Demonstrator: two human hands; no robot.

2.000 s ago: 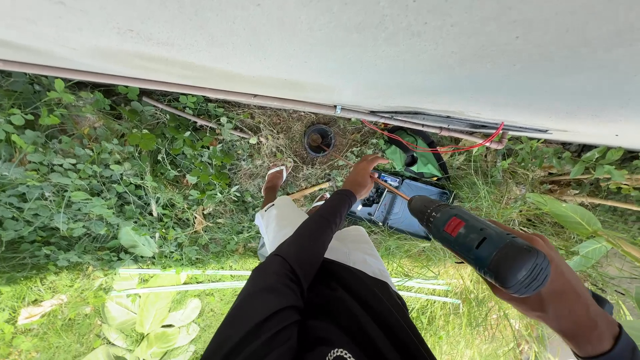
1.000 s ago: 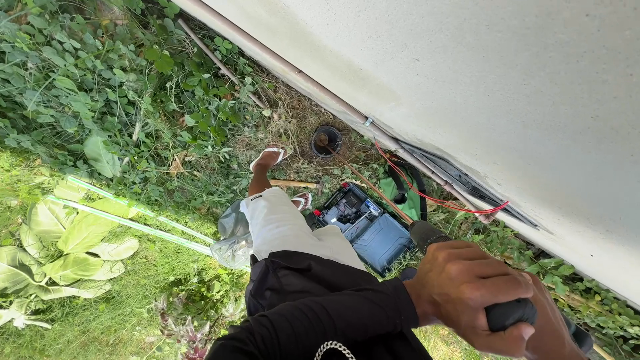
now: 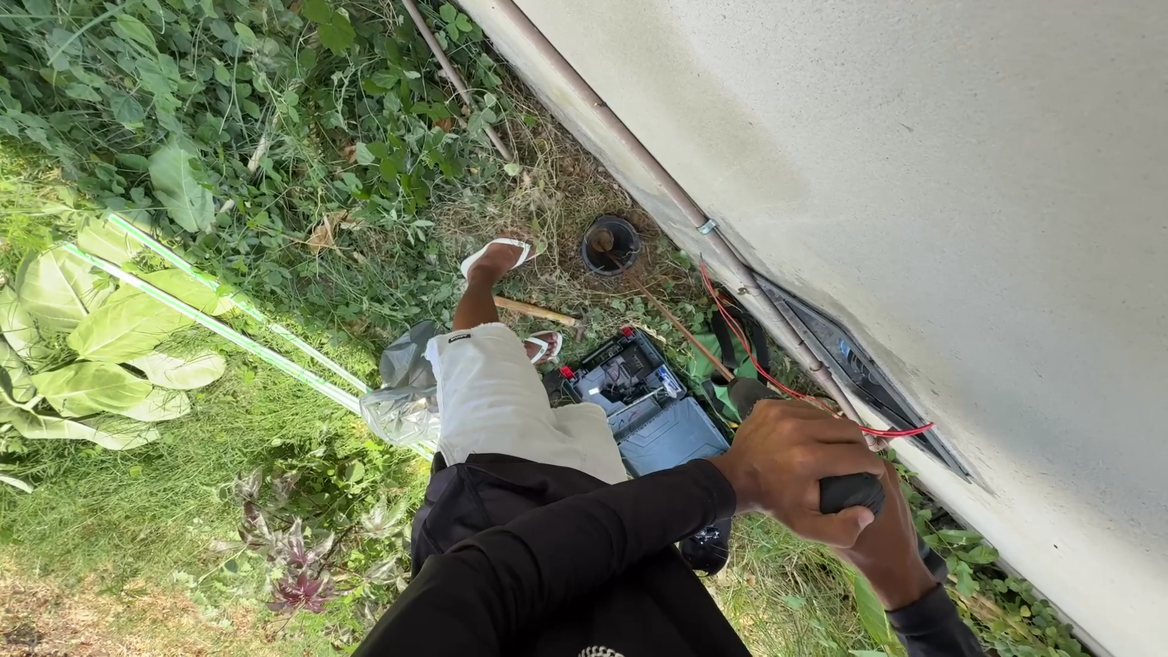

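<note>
My left hand [image 3: 808, 470] is closed over the body of a dark power drill [image 3: 850, 493], whose rounded rear end shows beside my thumb. Below it, my right hand [image 3: 881, 538] is on the drill too, its fingers and the handle mostly hidden by my left hand. From the drill's chuck a long brown metal rod [image 3: 680, 326] slants up and left to a black bucket [image 3: 623, 265], its far end over or inside the opening. Inside the bucket is something brown. An open blue-grey tool case [image 3: 675, 436] lies on the ground between my legs and the drill.
A pale wall [image 3: 912, 182] with a pipe [image 3: 630, 141] along its base runs down the right. Red wires [image 3: 766, 376] hang near a recess [image 3: 853, 360]. A green bag [image 3: 707, 370], a wooden-handled hammer [image 3: 537, 310], a plastic bag [image 3: 401, 415] and pale strips [image 3: 219, 319] lie about.
My left hand, earlier at the rod near the chuck, is now over the drill's body. The rod now points toward the bucket. The view has turned.
</note>
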